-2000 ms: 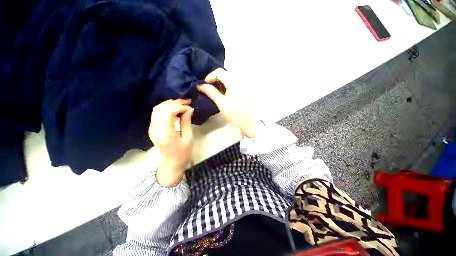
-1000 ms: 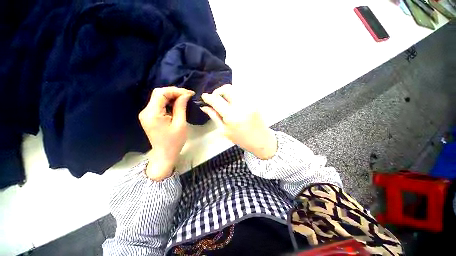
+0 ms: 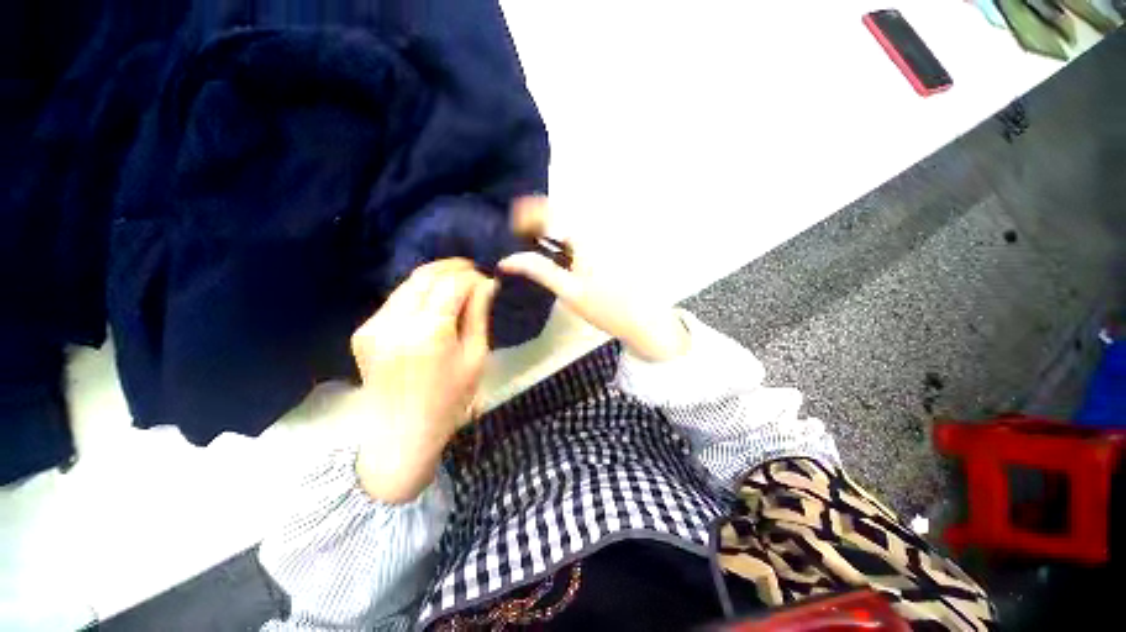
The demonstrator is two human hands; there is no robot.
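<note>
A dark navy padded jacket (image 3: pixel 272 198) covers the left side of the white table. Its bunched cuff end (image 3: pixel 451 235) lies between my hands near the table's front edge. My left hand (image 3: pixel 426 352) has thumb and fingertips closed on the edge of the navy cuff. My right hand (image 3: pixel 562 272) is beside it on the right, thumb against the cuff and index finger raised and blurred. A small dark tool with a metallic glint (image 3: pixel 552 251), perhaps thread snips, shows inside the right hand. Most of it is hidden, and no thread can be made out.
The white table (image 3: pixel 692 136) runs to the upper right. A phone with a red-pink edge (image 3: pixel 908 52) lies there, with greenish items (image 3: pixel 1035 27) at the far corner. A red plastic stool (image 3: pixel 1031 488) stands on the speckled grey floor at lower right.
The cuff has bunched lower and become blurred. My left hand has moved slightly down and right. My right hand's index finger has lifted off the fabric, and the small tool in that hand now shows.
</note>
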